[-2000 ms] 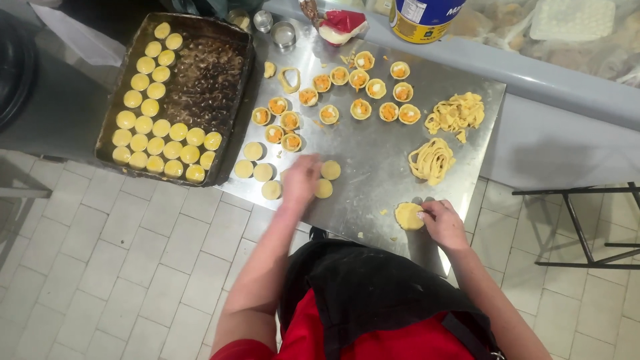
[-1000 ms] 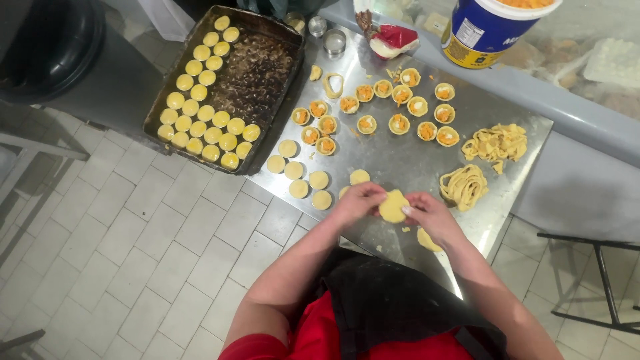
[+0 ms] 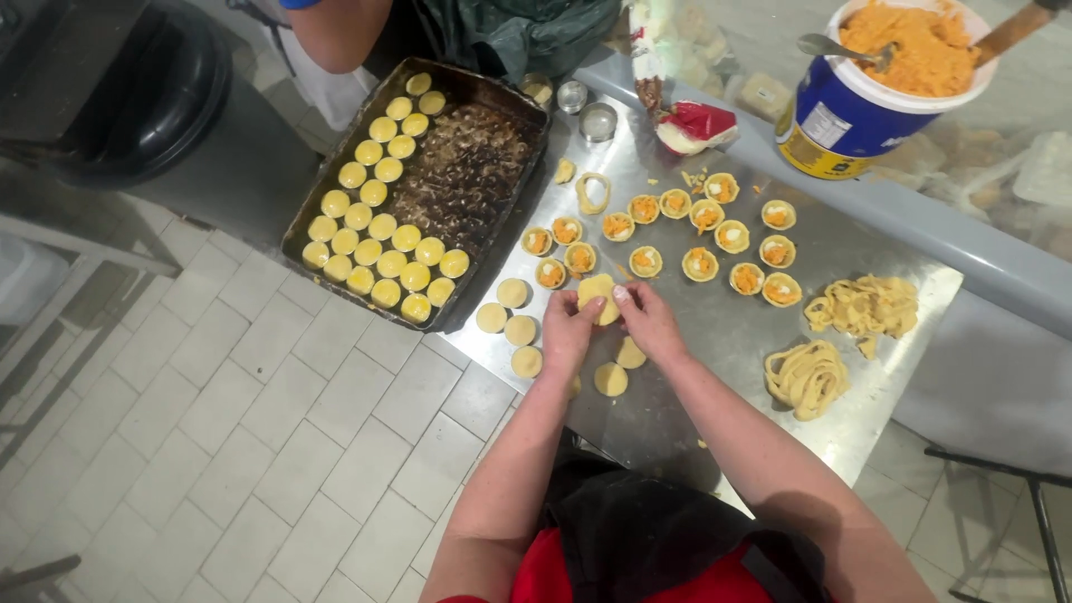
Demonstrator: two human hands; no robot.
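Between my left hand (image 3: 569, 327) and my right hand (image 3: 649, 318) a thin dough piece (image 3: 597, 299) is held up by the fingertips of both. Several flat dough discs (image 3: 610, 379) lie on the metal table (image 3: 670, 419) around my hands. Beyond them stand small dough cups (image 3: 699, 265) with orange filling and white bits, some in a cluster (image 3: 550, 272) just past my left hand. Strips of dough form a loose coil (image 3: 806, 379) and a heap (image 3: 867, 308) at the right.
A dark baking pan (image 3: 291, 239) holds rows of glazed yellow pastries. Round metal cutters (image 3: 598, 122) and a red and white piping bag (image 3: 695, 126) lie at the table's back. A blue bucket (image 3: 837, 126) of orange filling has a spoon in it. Another person's arm (image 3: 350, 33) shows at the top.
My hands have moved together, away from my body, with the dough piece between them. Two seconds ago they were apart, the right one at dough near the table's front edge. The view has shifted.
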